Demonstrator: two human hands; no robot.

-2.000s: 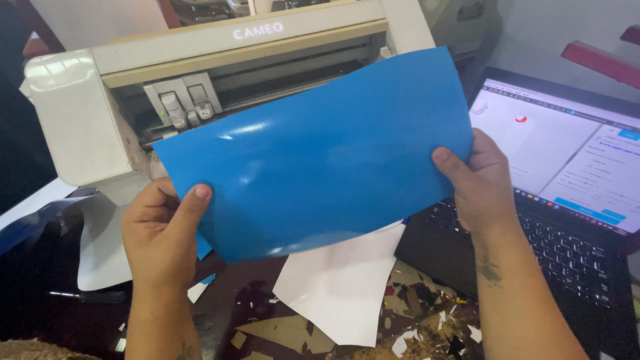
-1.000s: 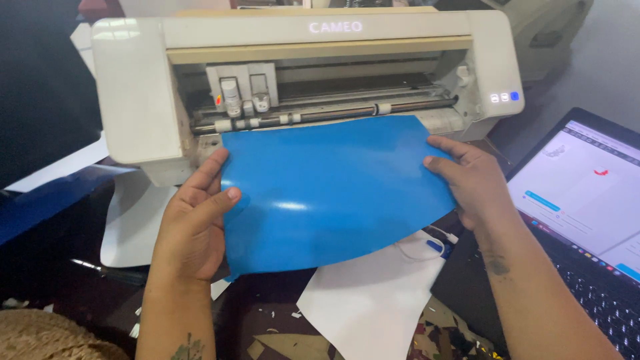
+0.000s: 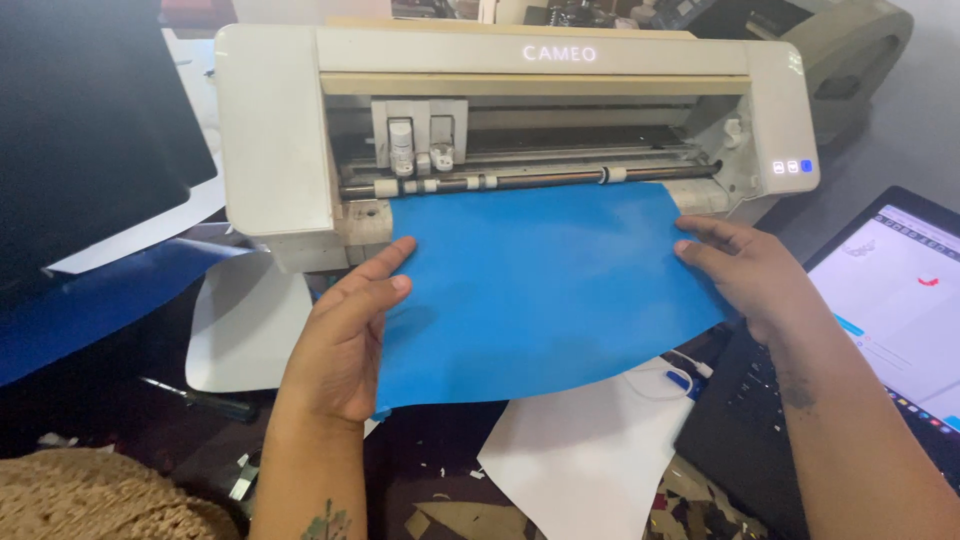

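A blue vinyl sheet (image 3: 540, 292) lies flat-held between my hands, its far edge at the roller bar of a white Cameo cutting machine (image 3: 480, 56). My left hand (image 3: 349, 322) grips the sheet's left edge between thumb and fingers. My right hand (image 3: 742, 274) holds the right edge the same way, near its far corner. Above the sheet's far left part sits the carriage (image 3: 420, 135) with its tool holders. White pinch rollers (image 3: 615, 175) ride on the metal bar (image 3: 547, 178). Whether the far edge is under the rollers, I cannot tell.
An open laptop (image 3: 885, 300) stands at the right. White paper (image 3: 585, 457) and a white cable (image 3: 701, 366) lie below the sheet. Scraps (image 3: 465, 517) litter the dark table near me. A pen-like tool (image 3: 202, 399), a white panel (image 3: 247, 330) and dark blue sheeting (image 3: 112, 307) are at the left.
Both hands have brought the blue sheet from in front of the machine's opening down to the roller bar. Its far edge now meets the bar. The view has shifted.
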